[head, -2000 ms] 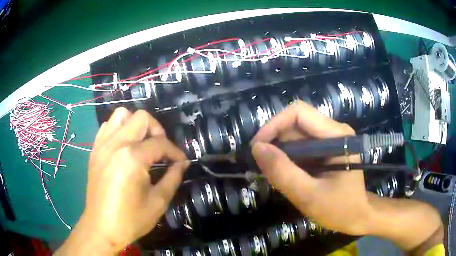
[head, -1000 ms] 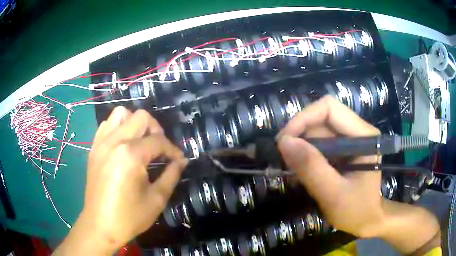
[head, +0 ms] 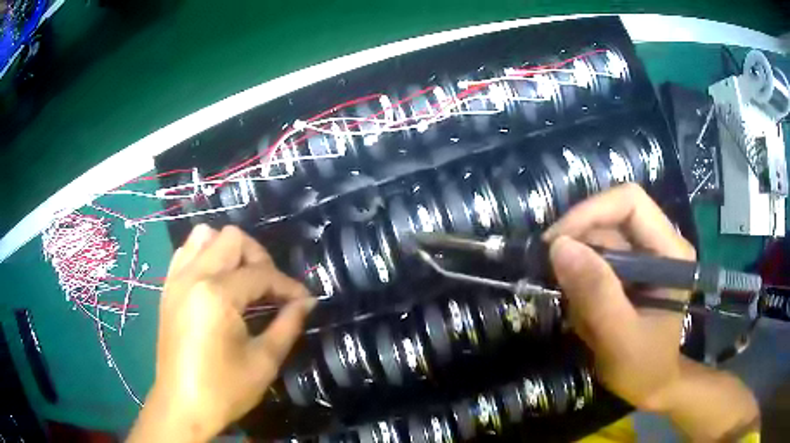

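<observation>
My left hand pinches a thin lead wire between thumb and forefinger at the left end of the second row of round components. My right hand holds the soldering iron by its black handle. Its metal tip points left and hovers over the second row, apart from my left fingertips. The bent silver solder feed tube runs below the tip. The components stand on edge in rows in the black tray. My left fingers hide part of the wire.
Red and white wires with white plugs lie over the top row. A tangled wire bundle lies left of the tray. A solder spool and a white box stand at the right. A white edge strip curves behind the tray.
My right hand has drawn the iron tip to the right, away from my left fingertips. My left hand still pinches the wire. The whole view has shifted and tilted slightly.
</observation>
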